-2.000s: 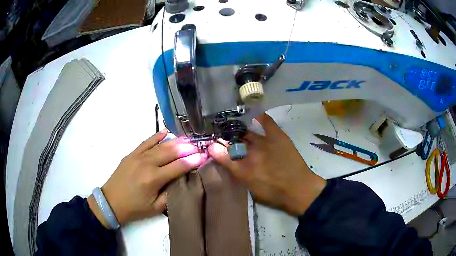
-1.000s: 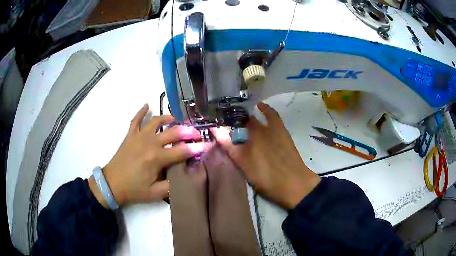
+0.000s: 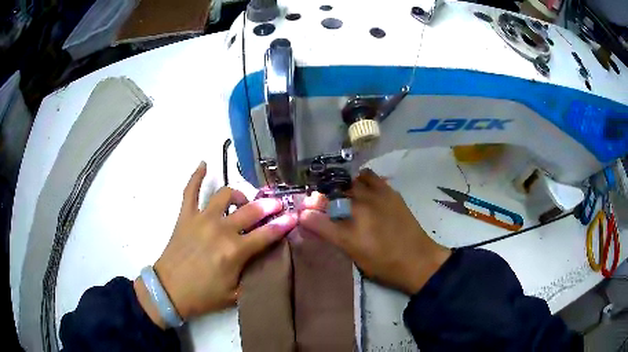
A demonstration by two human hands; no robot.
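Note:
A brown cut panel (image 3: 323,295) with a dark centre seam runs from the picture's lower edge up to the presser foot (image 3: 288,202) of the white and blue sewing machine (image 3: 310,117). My left hand (image 3: 213,247) lies on the panel's left side, its fingertips pressed flat beside the foot, index finger and thumb apart. My right hand (image 3: 379,237) presses the panel at the right of the foot, partly behind the grey knob. Pink-white light glares on the fingertips. The needle point and the panel's far end are hidden.
A stack of pale grey-beige panels (image 3: 82,158) lies at the table's left. Blue and orange thread snips (image 3: 482,208) lie under the machine arm, near a yellow-orange item (image 3: 478,152) and a white holder (image 3: 551,192). Yellow-red scissors (image 3: 603,244) are at the right edge.
The view has shifted slightly, so the machine sits a little further right and lower than one second ago. Both hands remain on the panel beside the foot; my left fingers have shifted slightly.

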